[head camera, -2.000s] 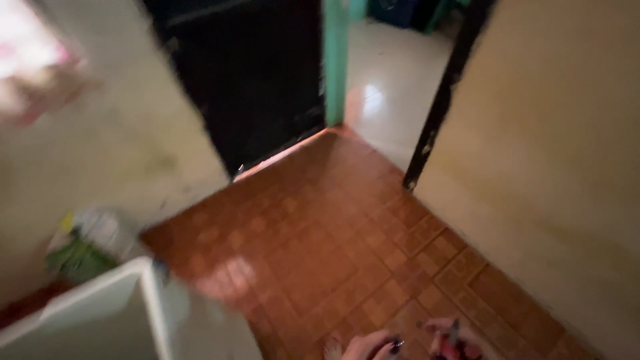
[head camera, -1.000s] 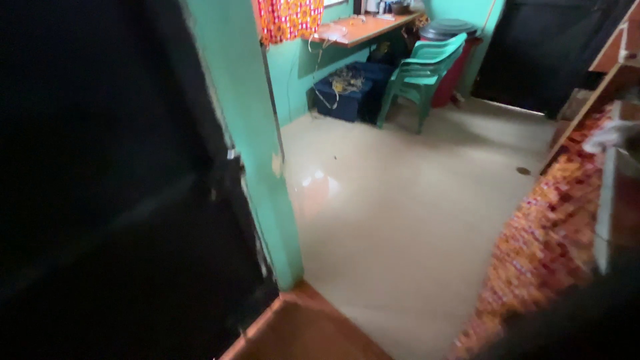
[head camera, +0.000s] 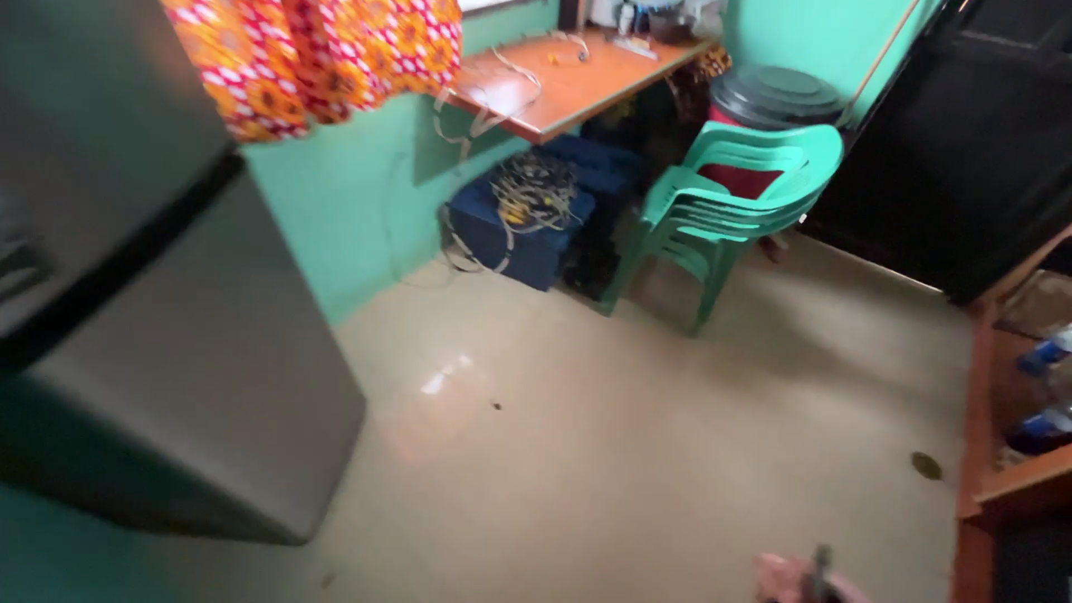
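Observation:
Low in the head view, right of centre, my right hand (head camera: 791, 579) is partly in the picture and blurred. A small, thin dark grey object (head camera: 822, 559) sticks up from its fingers; its kind is not clear. Behind and below the hand lies the pale, glossy floor. My left hand is out of the picture.
A grey refrigerator (head camera: 209, 360) stands at left. Stacked green plastic chairs (head camera: 745, 209) stand near a blue box (head camera: 511, 243) topped with tangled cords (head camera: 536, 188), below an orange-topped counter (head camera: 578, 79). A wooden shelf (head camera: 976, 419) lines the right; a black door (head camera: 963, 159) is behind.
The view has moved from a room with reddish-brown tiles, past a doorway, into the green-walled room. Both hands showed two seconds ago; only one shows now.

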